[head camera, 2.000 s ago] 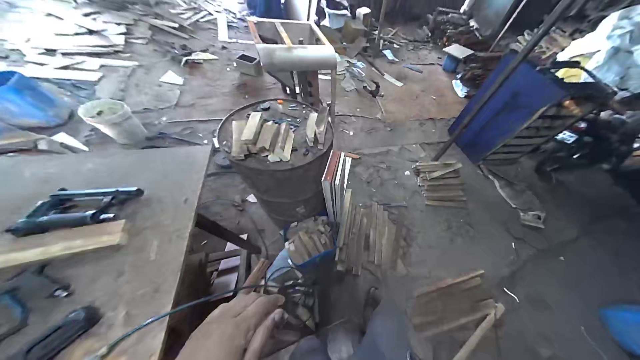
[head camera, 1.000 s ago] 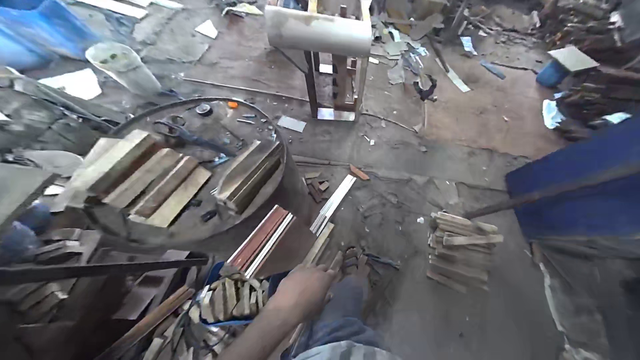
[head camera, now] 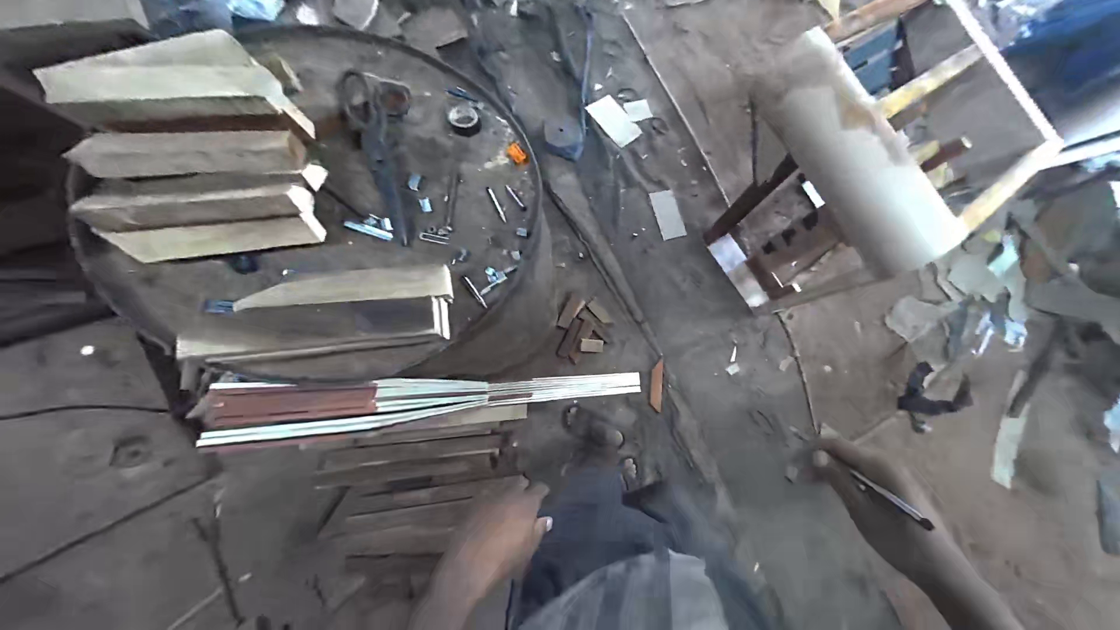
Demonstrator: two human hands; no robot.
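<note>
My left hand (head camera: 503, 529) is low in the middle, beside wooden slats (head camera: 420, 472) stacked on the ground; it is blurred, and whether it touches them or holds anything is unclear. My right hand (head camera: 862, 486), at the lower right, is closed around a thin metal tool (head camera: 892, 500) whose dark end points back along the wrist. Long white-edged strips (head camera: 560, 385) and a reddish-brown board (head camera: 293, 407) lie between my left hand and the drum. Cut wood pieces (head camera: 201, 206), scissors (head camera: 381, 166), a roll of tape (head camera: 464, 118) and small metal parts lie on the round drum top (head camera: 306, 271).
A wooden frame with a pale rounded padded part (head camera: 862, 157) stands at the upper right. Small brown wood blocks (head camera: 582, 331) lie on the ground beside the drum. A dark clamp-like object (head camera: 932, 398) and scraps (head camera: 1006, 289) lie at the right.
The view has swung and come closer to the drum. My right hand, holding a thin tool, is now in sight at the lower right; it was not visible one second ago.
</note>
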